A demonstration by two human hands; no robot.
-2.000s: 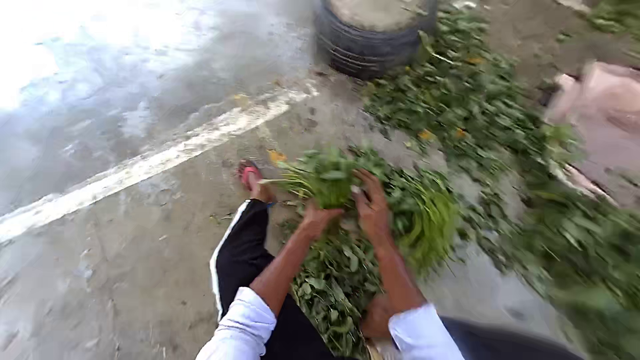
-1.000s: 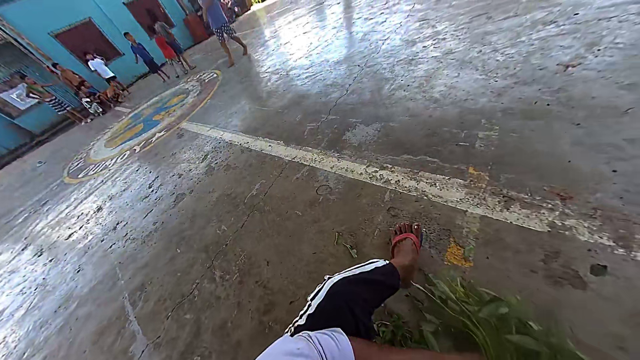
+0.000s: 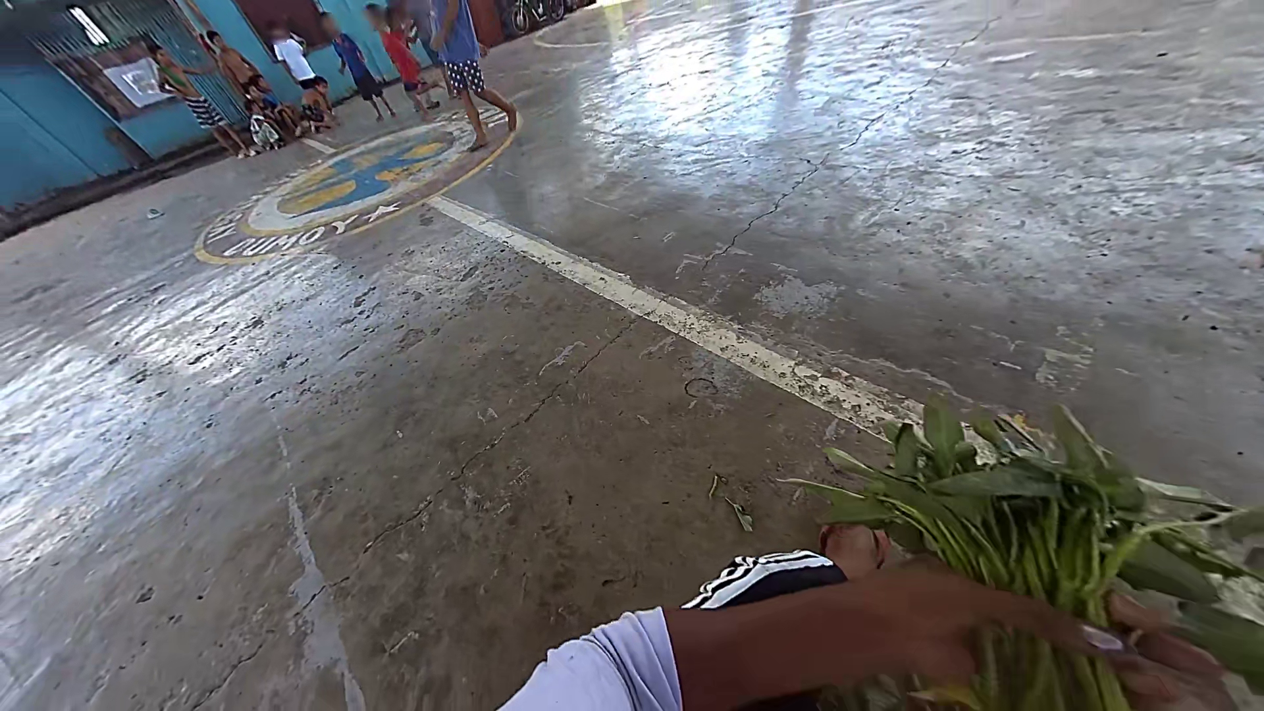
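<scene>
A bundle of leafy green stalks fills the lower right corner, leaves pointing up and away. My left hand, at the end of a white sleeve, lies across the stalks with its fingers closed around them. Part of my right hand shows at the right edge against the same bundle; blur and leaves hide most of it, so its grip is not clear. Behind my left wrist are my bent knee in dark, white-striped trousers and part of my foot.
The concrete floor carries a painted white line and a round painted emblem. A person walks on the emblem; several people stand or sit by the blue wall. Bicycles stand at the back.
The view has swung up from the loose greens and tyre seen two seconds ago toward the open floor. The leafy bundle and my hands, out of view or barely seen one second ago, now show at lower right.
</scene>
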